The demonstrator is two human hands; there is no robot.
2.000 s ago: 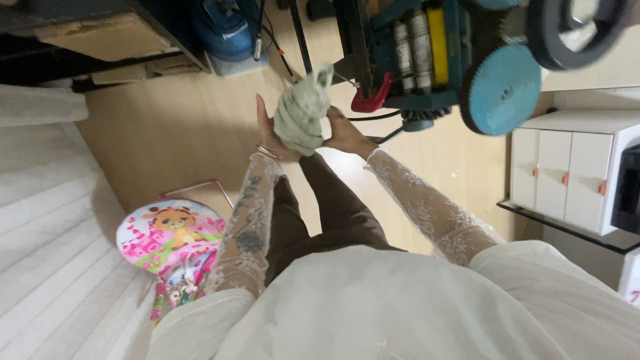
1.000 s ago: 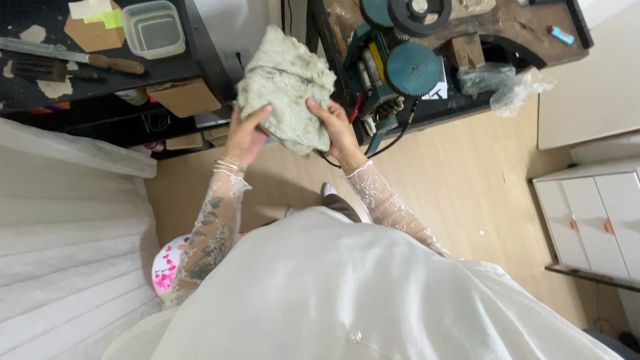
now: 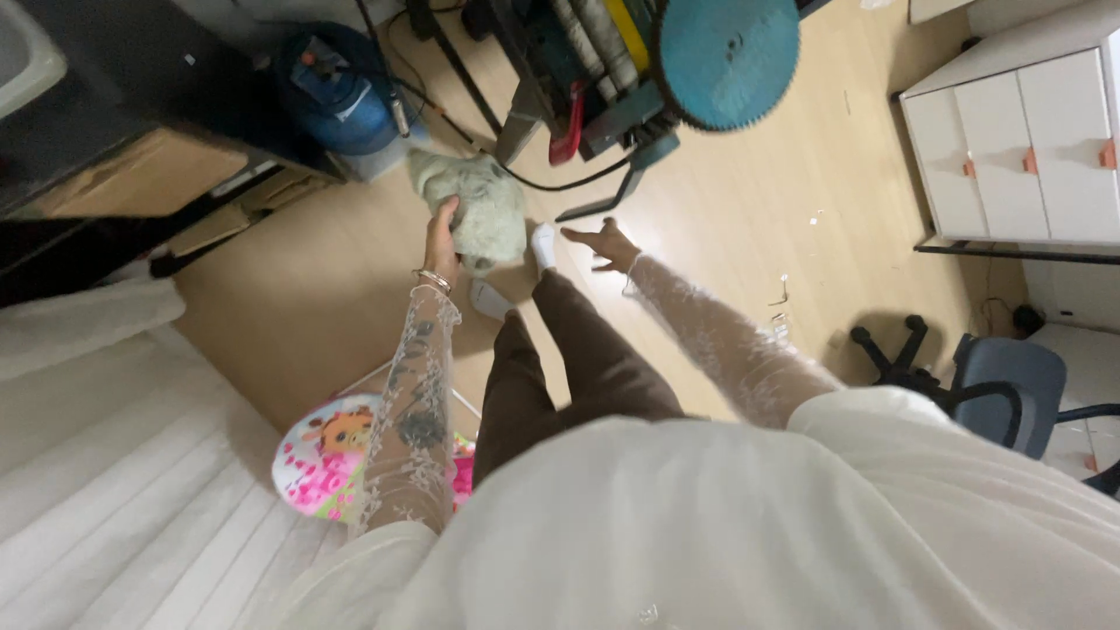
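My left hand (image 3: 444, 241) grips a pale green-grey cloth (image 3: 481, 210) by its near left side, thumb on top and the other fingers hidden beneath. The cloth is bunched, with darker stains on it, and hangs over the floor. To the right of the cloth, my right hand (image 3: 610, 246) is apart from it, fingers spread and nothing held. Beyond the hands stands a machine with a large teal toothed wheel (image 3: 731, 61) and a red lever (image 3: 569, 125).
A blue gas cylinder (image 3: 337, 96) stands beyond the cloth, near a dark shelf unit with cardboard (image 3: 144, 175). A black cable (image 3: 569, 187) loops below the machine. White drawers (image 3: 1006, 153) and an office chair (image 3: 1011, 394) are at right, a child's printed seat (image 3: 324, 455) lower left.
One second ago both hands held the cloth spread out; now my right hand has let go and the cloth hangs bunched from my left. The view has shifted strongly.
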